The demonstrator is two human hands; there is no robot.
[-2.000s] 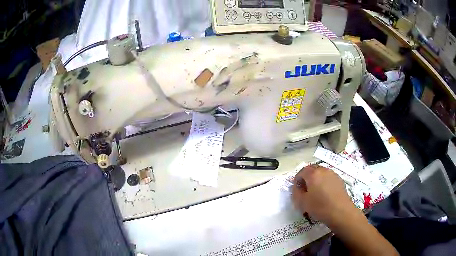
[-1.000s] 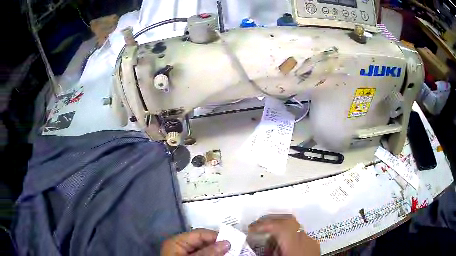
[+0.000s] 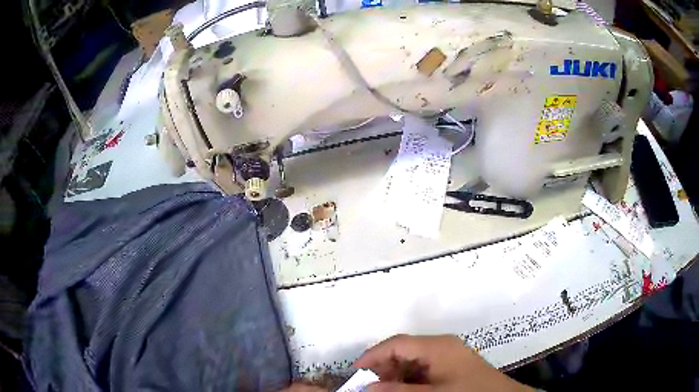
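Observation:
A small white care label shows at the bottom edge, between my hands. My right hand is cut off by the frame's bottom and has its fingers curled around the label's right side. My left hand shows only as a sliver at the bottom edge, left of the label; its grip is hidden. The blue-grey garment piece lies on the left, its straight edge running down from the presser foot area of the cream sewing machine.
White printed label strips hang in the machine arm. Black thread snips lie on the bed. Another white strip and a black phone lie at the right table end.
My right hand has come from the right of the table to the bottom centre, where a label now shows. Since one second ago both hands sit lower in view, the left mostly out of frame.

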